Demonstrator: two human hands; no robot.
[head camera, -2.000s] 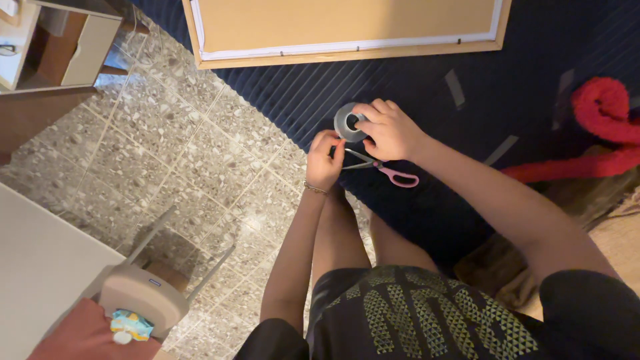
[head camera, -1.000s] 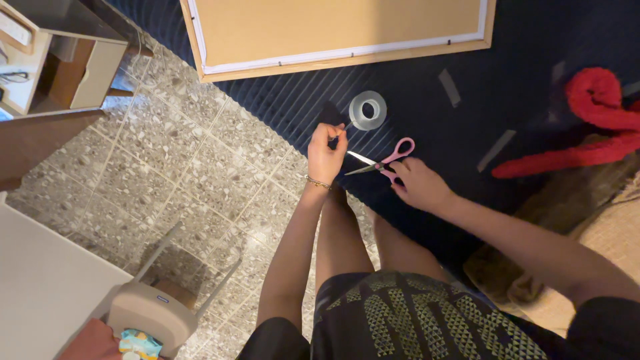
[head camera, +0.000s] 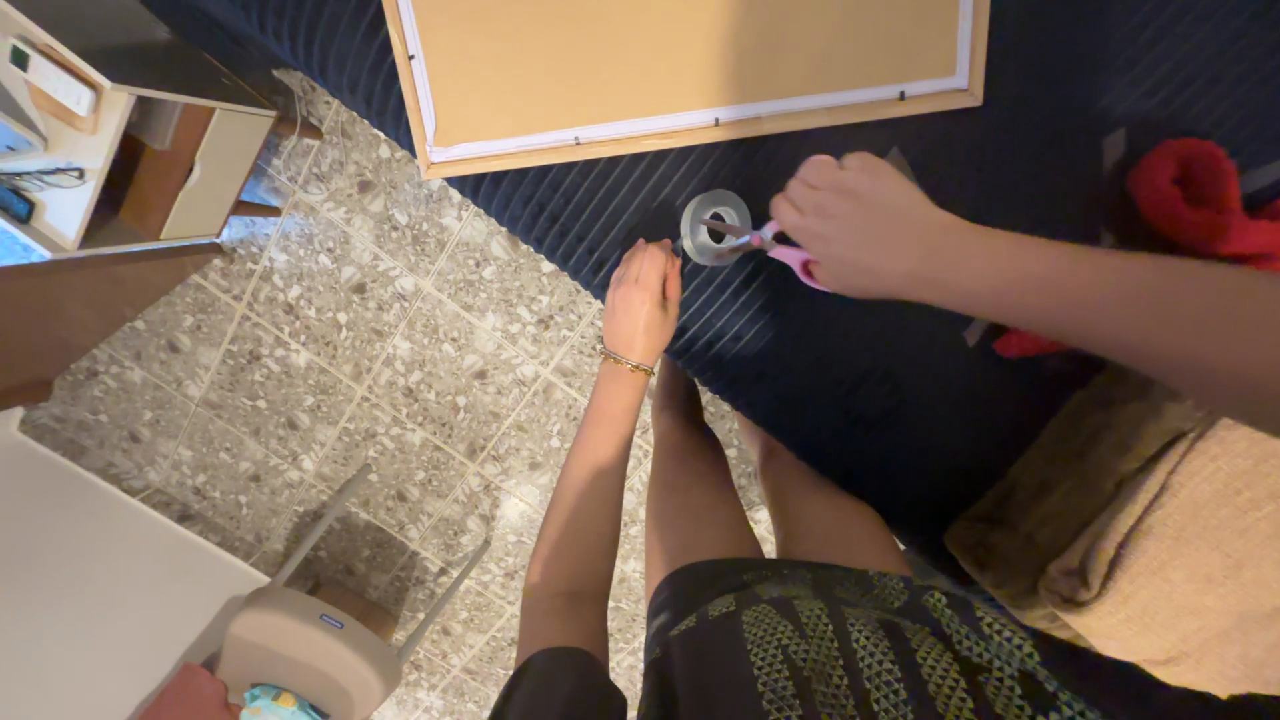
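Note:
My right hand (head camera: 850, 225) grips the pink-handled scissors (head camera: 790, 255), whose blades point left over the roll of clear tape (head camera: 712, 228). The roll sits on the dark blue ribbed cover, just beyond my left hand. With its fingers bunched together, my left hand (head camera: 643, 300) is close to the roll's left edge and seems to pinch the tape's end, though the fingertips hide most of it. Above both hands lies a wooden frame, its tan backing board (head camera: 680, 60) facing up and small dark tabs along its white inner edge.
A red fluffy item (head camera: 1190, 200) and cut tape strips (head camera: 975, 330) lie at the right of the cover. Brown and beige fabric (head camera: 1170, 560) is at the lower right. A shelf unit (head camera: 190, 190) stands at the upper left, a beige chair-like item (head camera: 310, 650) at the lower left.
The right hand first held the tape roll, then took the scissors by their handles. Now it has lifted them up and their blades reach over the roll. The left hand stays beside the roll.

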